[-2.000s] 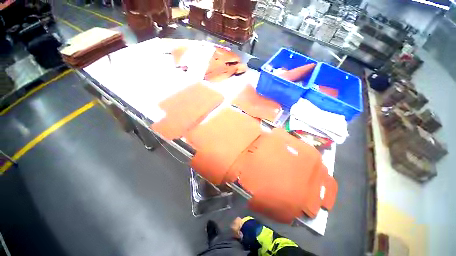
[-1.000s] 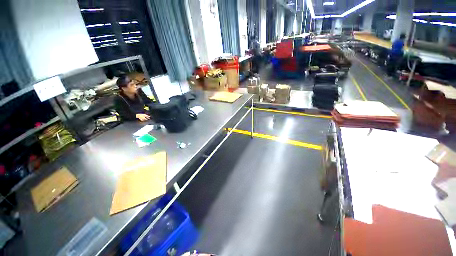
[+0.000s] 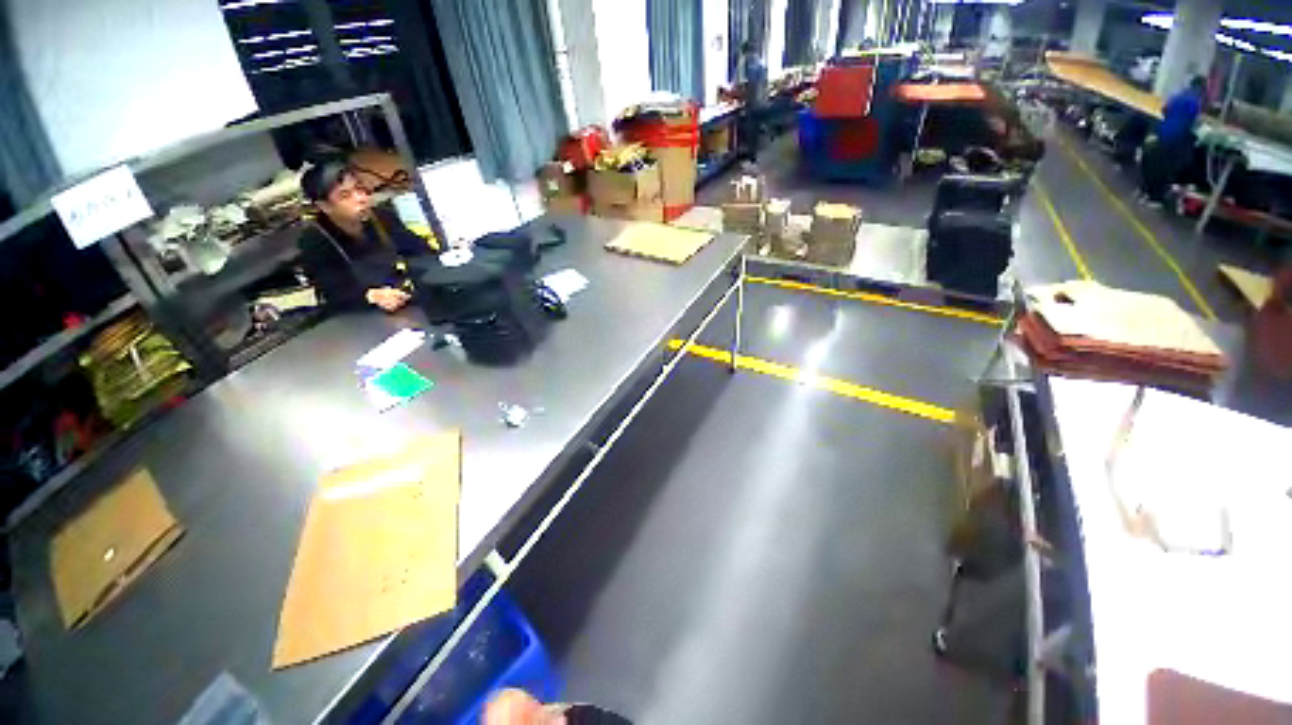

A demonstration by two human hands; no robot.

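Note:
A hand (image 3: 522,707), apparently my right, shows at the bottom edge. It is cut off and blurred, with a dark sleeve to its right; its fingers and anything in them are hidden. My left hand is not in view. A large tan sheet (image 3: 376,545) lies on the dark worktable (image 3: 567,340), near its front edge. A smaller folded tan piece (image 3: 114,550) lies at the left. On the white-covered table (image 3: 1162,609) at the right stand stacked brown panels (image 3: 1119,333) with a beige top. A brown panel (image 3: 1204,701) shows at the lower right corner.
A person (image 3: 357,241) sits behind the dark table, by a black bag (image 3: 482,309). A green card (image 3: 398,383) and white papers lie there. A blue bin (image 3: 475,666) is below the table edge. Grey floor (image 3: 765,538) runs between the tables. Another person (image 3: 1176,128) stands far right.
The view has swung left from the white-covered table to the dark worktable, then shifted slightly. The blue bins at that table have left view. A hand now shows at the bottom edge.

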